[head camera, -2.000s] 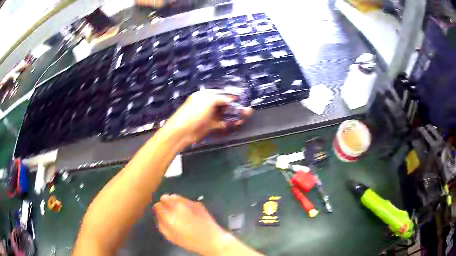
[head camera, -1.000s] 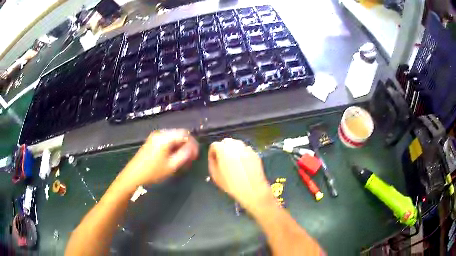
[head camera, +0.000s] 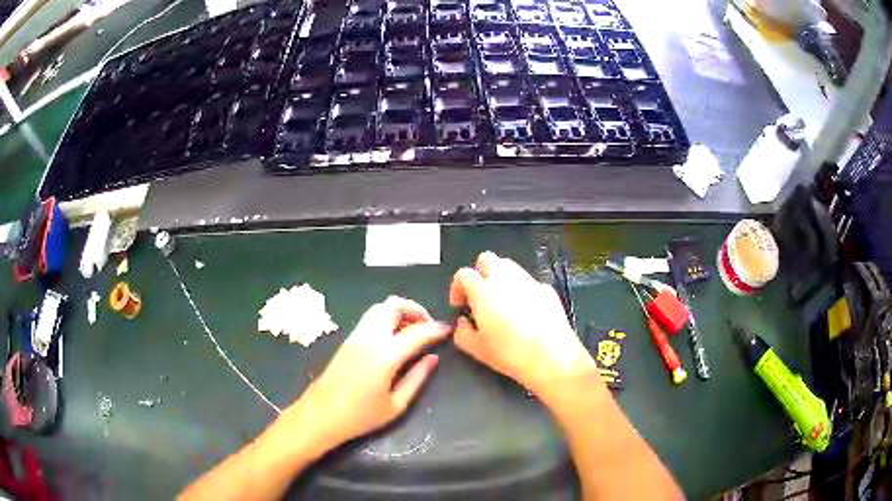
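My left hand (head camera: 383, 364) and my right hand (head camera: 516, 325) meet above the middle of the green mat, fingertips close together. A tiny reddish spot shows between the fingertips; whether they hold a small part cannot be told. A loose pile of small white pieces (head camera: 296, 314) lies left of my hands. A white card (head camera: 402, 244) lies at the mat's rear edge, just behind them. A thin pale wire (head camera: 217, 341) curves from a small round metal piece (head camera: 163, 241) towards my left forearm.
Black pocketed trays (head camera: 460, 98) rest on the raised surface behind. Right: tweezers (head camera: 559, 284), black card with gold emblem (head camera: 607, 354), red-handled tool (head camera: 669, 354), round tub (head camera: 749, 256), green electric screwdriver (head camera: 790, 391), white bottle (head camera: 773, 161). Left: small copper-coloured spool (head camera: 124, 300).
My left hand has come back from over the trays, where it held a shiny dark object. My hands were apart and now meet. The white pile and card are now uncovered. The view has shifted.
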